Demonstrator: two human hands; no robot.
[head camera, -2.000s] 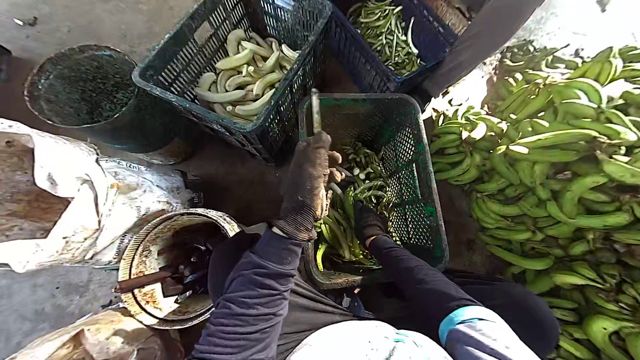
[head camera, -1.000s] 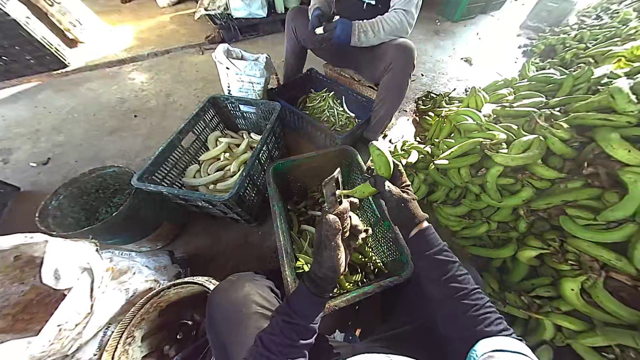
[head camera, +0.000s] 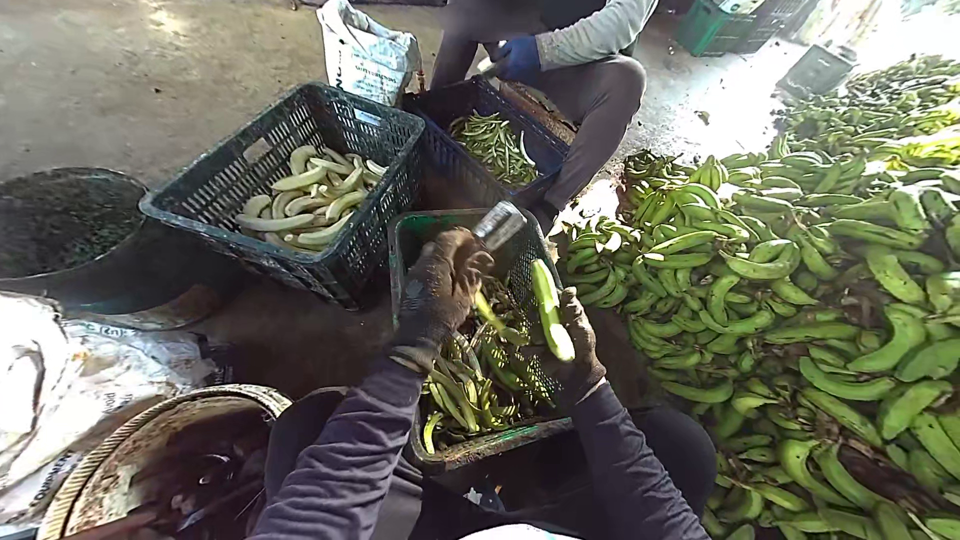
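In my gloved right hand (head camera: 574, 349) is a partly peeled green plantain (head camera: 550, 311), held upright over the right side of a plastic crate (head camera: 495, 439). My gloved left hand (head camera: 450, 277) is closed around a knife, its broad metal blade (head camera: 500, 225) pointing up and away to the right; the handle is hidden in the fist. A strip of peel (head camera: 491, 313) hangs or falls just below that hand, slightly blurred. Green peels (head camera: 465, 394) lie in the crate under both hands.
A dark green crate (head camera: 225, 217) with peeled plantains stands left, beside a blue crate (head camera: 551, 146) of peels. A person (head camera: 600, 82) sits beyond. A heap of green plantains (head camera: 757, 300) covers the right. A rope-rimmed bucket (head camera: 82, 472), sacks (head camera: 97, 375) and a dark tub (head camera: 112, 262) stand left.
My right hand was down among the peels, then held up a green plantain; now that plantain shows pale peeled flesh. The knife stays in my left hand. The view has shifted.
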